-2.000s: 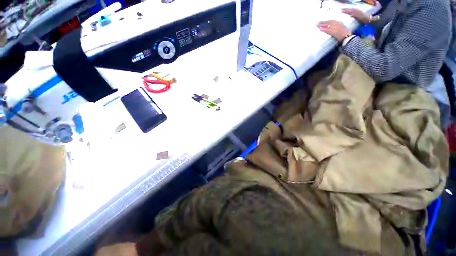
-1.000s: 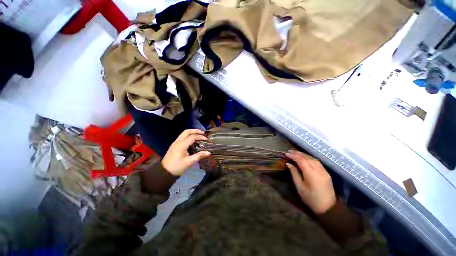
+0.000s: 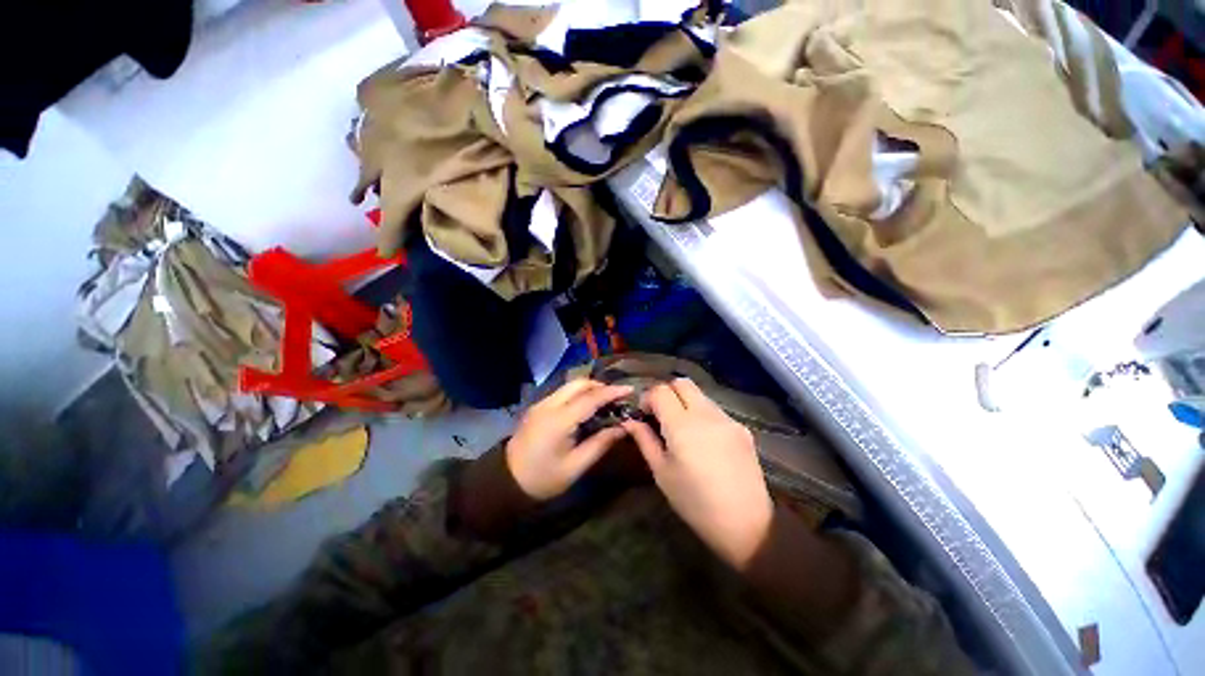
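A grey-brown zipped bag lies on my lap at the table's front edge, partly hidden by my hands. My left hand and my right hand meet over its left end. The fingertips of both hands pinch a small dark metal item between them. Whether it is a zipper slider attached to the bag cannot be told.
Tan garment pieces with dark edging lie on the white table, some hanging over its left end. A ruler runs along the front edge. A red stool and a tan cloth pile are at left. A phone lies far right.
My right hand has moved left along the bag to meet my left hand. Both now pinch the small dark item. The view has shifted left from the machine, showing more floor.
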